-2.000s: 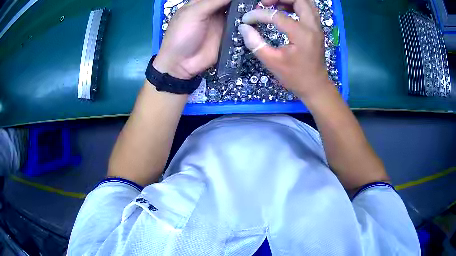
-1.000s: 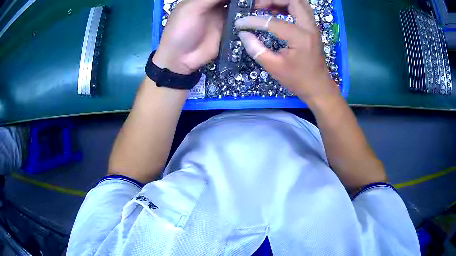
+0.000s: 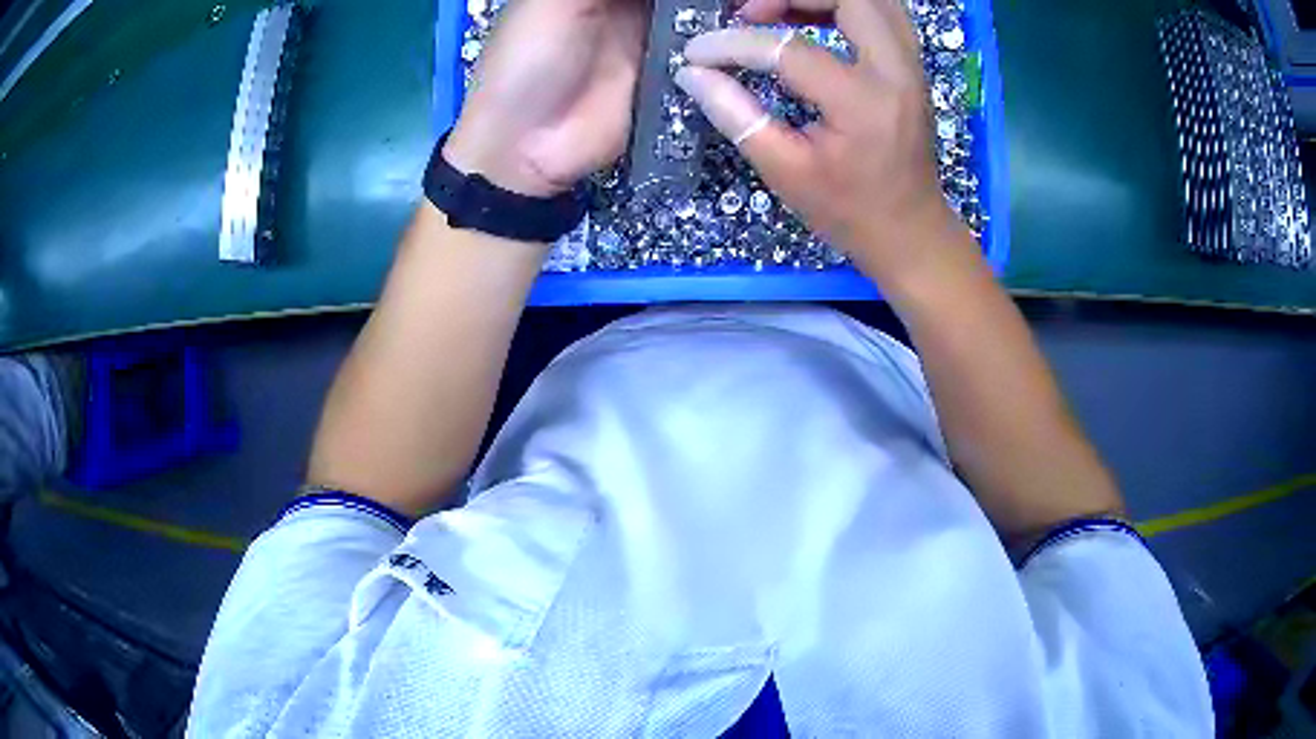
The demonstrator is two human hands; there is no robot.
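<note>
My left hand (image 3: 563,94), cut off by the top edge, holds a narrow dark grey bar (image 3: 657,159) over the tray. Round shiny parts show along the bar. My right hand (image 3: 844,130) has whitish covers on its thumb and index finger. Those two fingertips are close together at the bar's right side, on or by a small shiny part; whether they grip it cannot be told. The blue tray (image 3: 693,285) holds many loose small silver parts (image 3: 758,202) under the hands.
A thin silver bar or small group of bars (image 3: 253,145) lies on the green surface (image 3: 130,202) at left. Stacked bars (image 3: 1238,145) lie at right. A green patch (image 3: 973,81) is at the tray's right inner side. A blue frame-like object (image 3: 152,416) stands on the floor at lower left.
The tray and bench sit slightly higher in the picture. The bar has shifted a little within the view, and my right fingertips have moved slightly at its right side.
</note>
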